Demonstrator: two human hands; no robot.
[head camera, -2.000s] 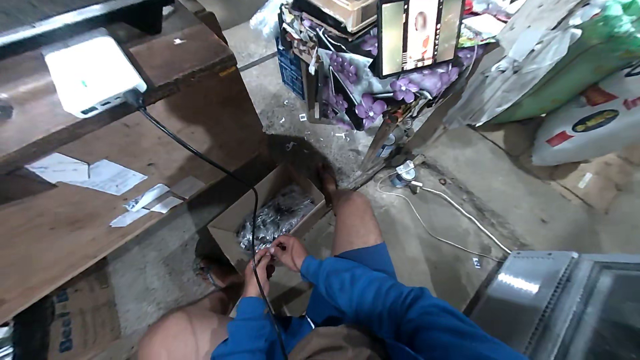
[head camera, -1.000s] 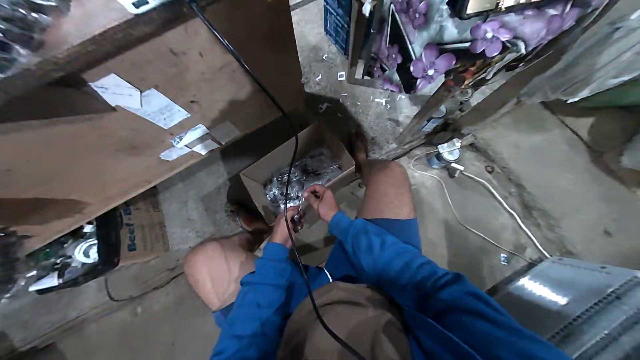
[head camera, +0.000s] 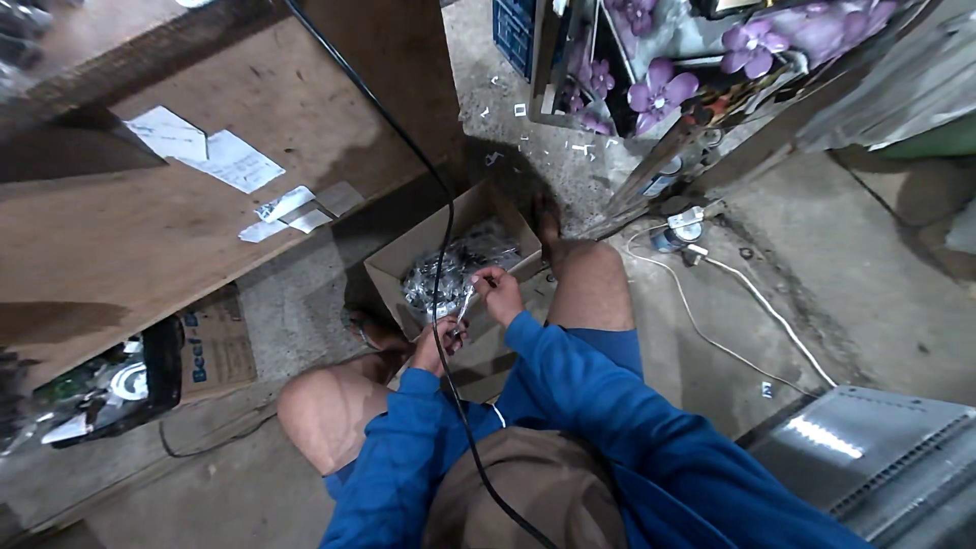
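An open cardboard box (head camera: 396, 263) stands on the floor between my feet, with a heap of small shiny pieces and clear plastic (head camera: 431, 286) inside. Over the near edge of the box, my left hand (head camera: 441, 343) is closed on a small dark piece too blurred to name. My right hand (head camera: 499, 293), above the box's right side, pinches a thin, pale strip (head camera: 465, 299) that stretches down toward my left hand. A black cable (head camera: 446, 229) crosses the view in front of the box and passes close to my left hand.
Wooden furniture (head camera: 343, 114) with taped papers fills the left. A black container (head camera: 164, 358) of scraps sits below it. Toward the right are a power strip (head camera: 685, 221) with white cords, a metal appliance (head camera: 862, 435) and a flower-patterned cover (head camera: 663, 91).
My hands were close together a second ago; now the right one is farther from the left, with the pale strip visible between them. The view has swung toward the floor.
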